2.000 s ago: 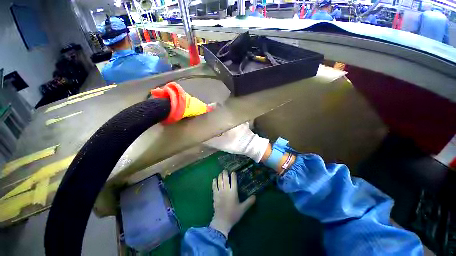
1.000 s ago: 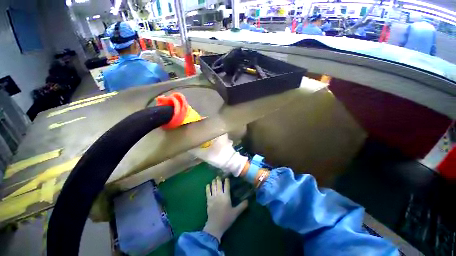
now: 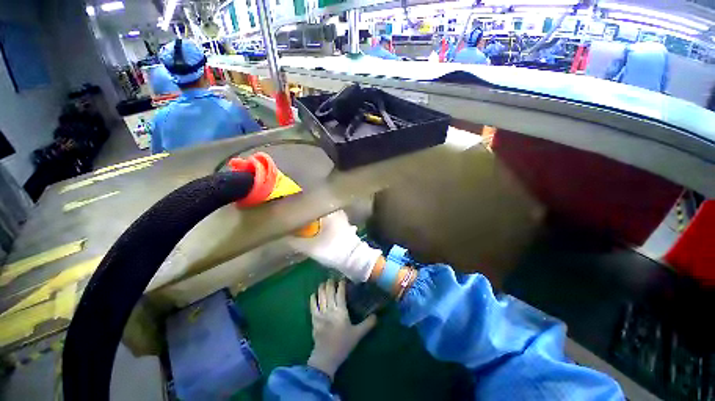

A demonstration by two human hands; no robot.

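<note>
My right hand (image 3: 337, 247), in a white glove with a light blue wrist strap, is closed around a tool with a yellow-orange part (image 3: 310, 229) just below the shelf edge. The tool's tip is hidden. My left hand (image 3: 332, 323), in a white glove, lies with spread fingers at the left edge of a dark circuit board (image 3: 367, 299) on the green mat (image 3: 274, 313). The board is partly hidden under my right arm and blurred. I cannot tell whether my left fingers grip it.
A black ribbed hose (image 3: 129, 262) arcs over the left to an orange collar (image 3: 255, 182) on the shelf (image 3: 188, 235). A black parts tray (image 3: 376, 141) stands behind. A blue box (image 3: 210, 352) is left, a brown panel (image 3: 455, 223) and dark conveyor (image 3: 596, 290) right. A person in blue (image 3: 196, 117) is beyond.
My view has shifted, so the bench sits further left. My right hand has moved back from the board's far end, and the tool's yellow-orange part now shows. My left hand stays beside the board.
</note>
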